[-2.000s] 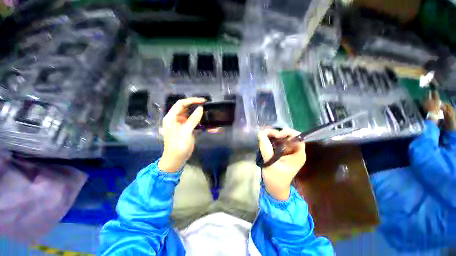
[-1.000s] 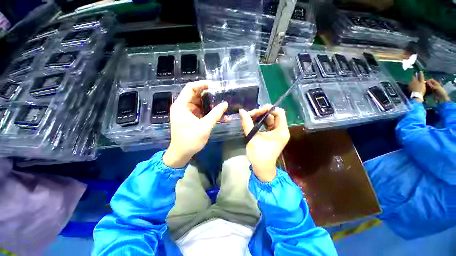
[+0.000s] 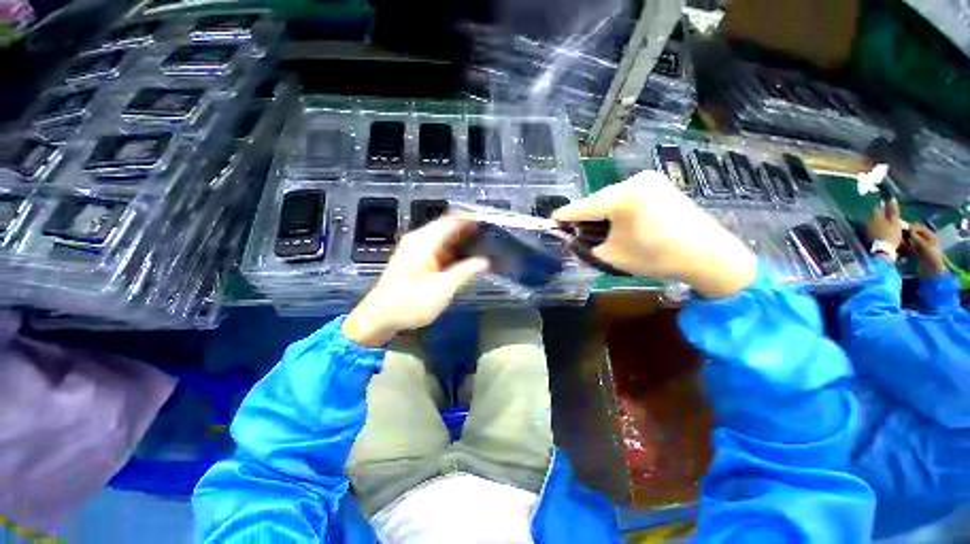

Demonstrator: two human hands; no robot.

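Note:
My left hand holds a dark phone housing by its left end, tilted and blurred, over the front edge of the work tray. My right hand holds tweezers at the phone's right side. A thin bright strip runs along the phone's upper edge between the hands; whether it is film or the tweezers' tips is unclear. The clear blister tray behind holds black phones in several pockets, such as the one at front left. My hands hide part of its front row.
Tall stacked filled trays stand at left. A partly filled neighbouring tray lies at right. A metal post and clear trays are behind. An open brown carton is below at right. Another person's hands are at far right.
My right hand has moved up and right, turned with its back showing, and now partly covers the neighbouring tray. The phone in my left hand has tilted, its right end lower.

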